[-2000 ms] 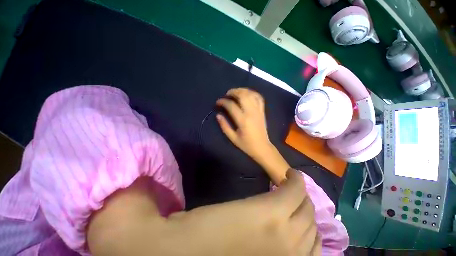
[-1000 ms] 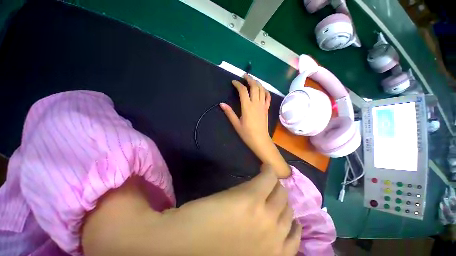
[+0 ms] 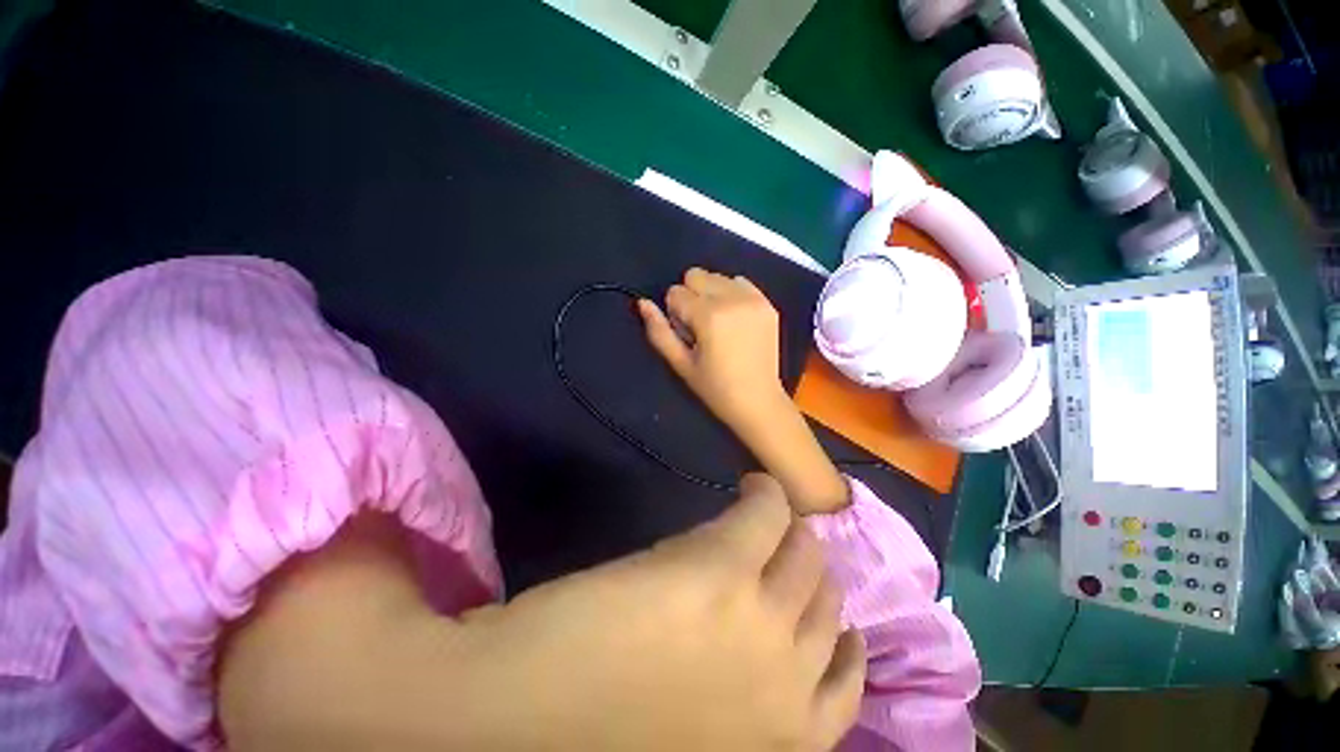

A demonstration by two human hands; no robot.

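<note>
A thin black cable (image 3: 585, 397) lies in a curve on the black mat (image 3: 441, 191). My right hand (image 3: 723, 341) is over the mat with fingers curled, its thumb and fingertips pinching the upper end of the cable. My left hand (image 3: 705, 624) is large in the foreground at bottom centre, back towards the camera. Its fingers are bent and their tips are hidden. The cable passes close to its knuckles and shows again to the right. Pale pink and white cat-ear headphones (image 3: 897, 319) lie on an orange pad (image 3: 879, 426), with a red glow at the band.
A white tester (image 3: 1154, 448) with a lit screen and coloured buttons stands at right, a white cable (image 3: 1033, 507) beside it. More headphones (image 3: 988, 100) sit on the green conveyor behind a white rail (image 3: 801, 129). A white strip (image 3: 728, 221) lies at the mat's far edge.
My right hand has drawn back from the white strip and its spread fingers have curled in. The cable now shows as a longer, wider loop. My left hand has shifted slightly.
</note>
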